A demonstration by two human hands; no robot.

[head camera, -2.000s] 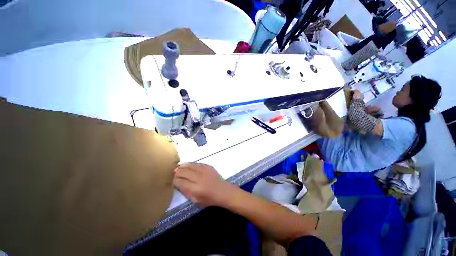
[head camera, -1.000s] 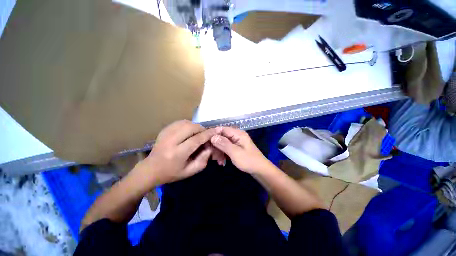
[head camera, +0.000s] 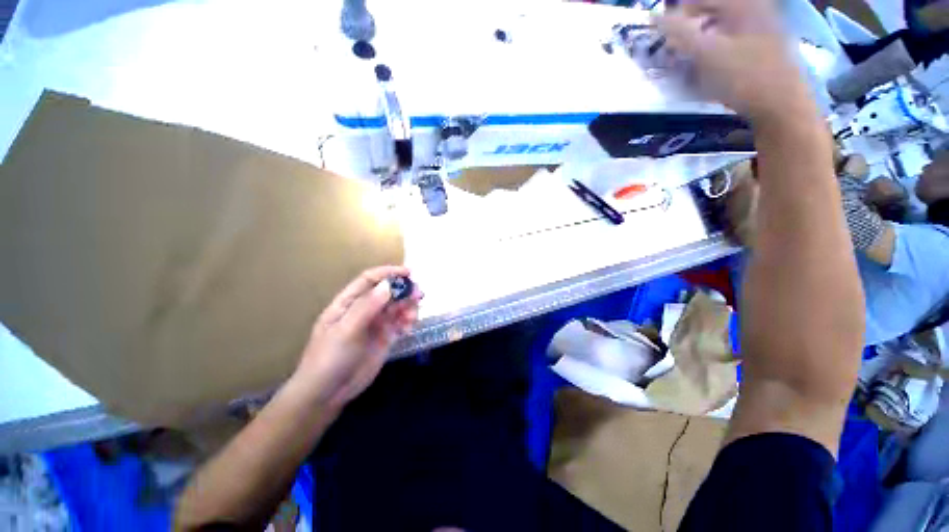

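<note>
My left hand (head camera: 359,330) holds a small dark round item (head camera: 400,287), perhaps a bobbin or bobbin case, between thumb and fingertips above the table's front edge. My right hand (head camera: 718,52) is raised at the top right, over the right end of the white sewing machine (head camera: 520,130), near its metal parts. It is blurred, and I cannot tell whether it grips anything. A large tan fabric panel (head camera: 198,249) lies flat on the left of the table, its right edge by the lit needle area.
Black snips (head camera: 596,202) and an orange-handled tool (head camera: 630,192) lie right of the needle. A ruler strip (head camera: 562,295) runs along the front edge. Tan and white cloth pieces (head camera: 702,348) are heaped below right. Another person's blue-clad body (head camera: 907,286) is at the far right.
My hands, together at the table edge a second ago, have separated. My right hand has moved up to the machine's right end. The dark round item now shows in my left fingertips.
</note>
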